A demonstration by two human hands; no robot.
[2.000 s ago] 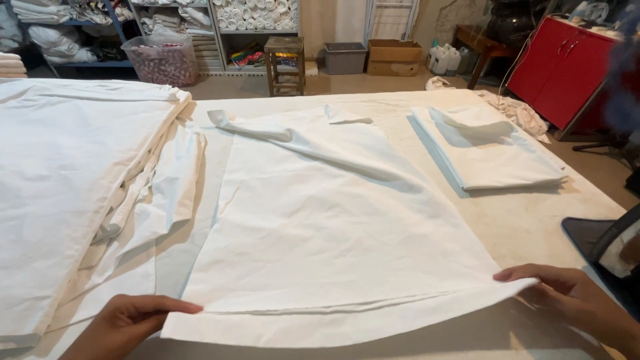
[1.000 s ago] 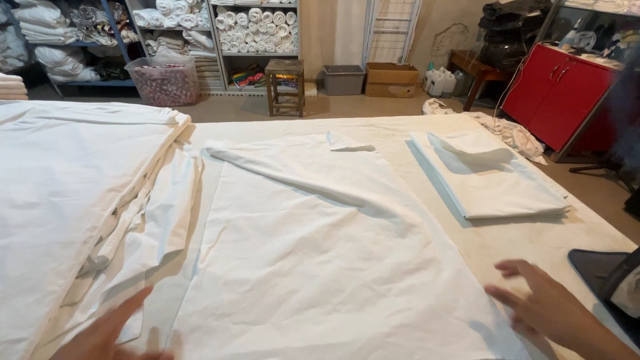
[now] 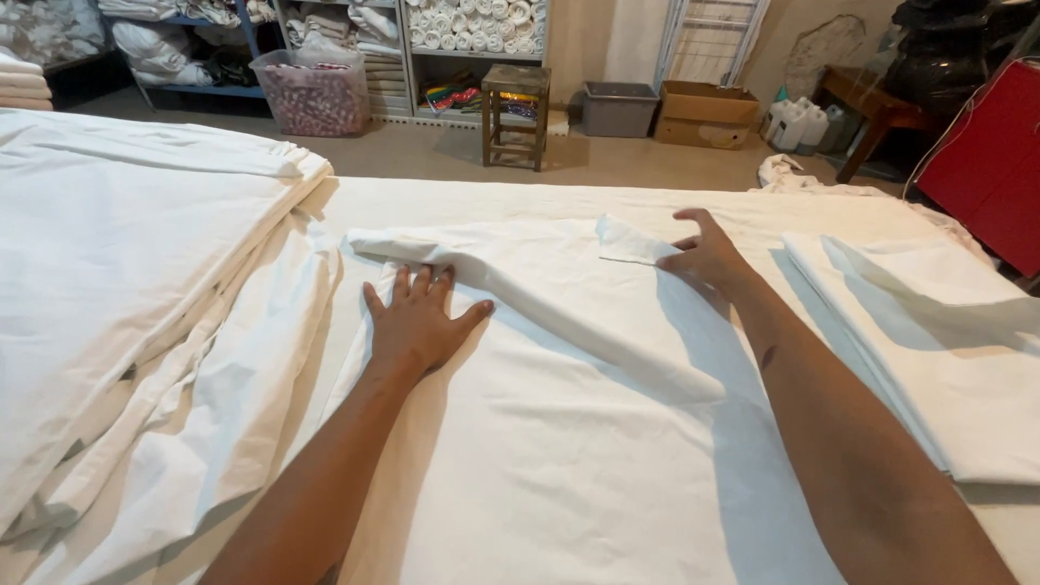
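A white cloth (image 3: 561,422) lies spread on the covered table (image 3: 504,193), with a long diagonal fold running across its upper part. My left hand (image 3: 422,321) rests on it with fingers apart, the fingertips at the fold near the upper left corner. At the upper right my right hand (image 3: 705,256) is at the cloth's turned-over corner flap (image 3: 630,244), thumb and fingers apart; whether it touches the flap is not certain. To the left is a large pile of white cloths (image 3: 146,244) with loose edges hanging over. A folded white cloth stack (image 3: 934,366) lies to the right.
Beyond the table stand a wooden stool (image 3: 517,79), a plastic tub (image 3: 313,93), a grey bin (image 3: 619,110), a cardboard box (image 3: 707,115) and shelves of rolled white cloths (image 3: 475,24). A red cabinet (image 3: 995,171) is at the right, with plastic jugs (image 3: 796,123) left of it.
Both hands let go of the cloth's near edge, which they held two seconds ago, and moved forward to its far part. The left now lies on the cloth; the right is at the corner flap.
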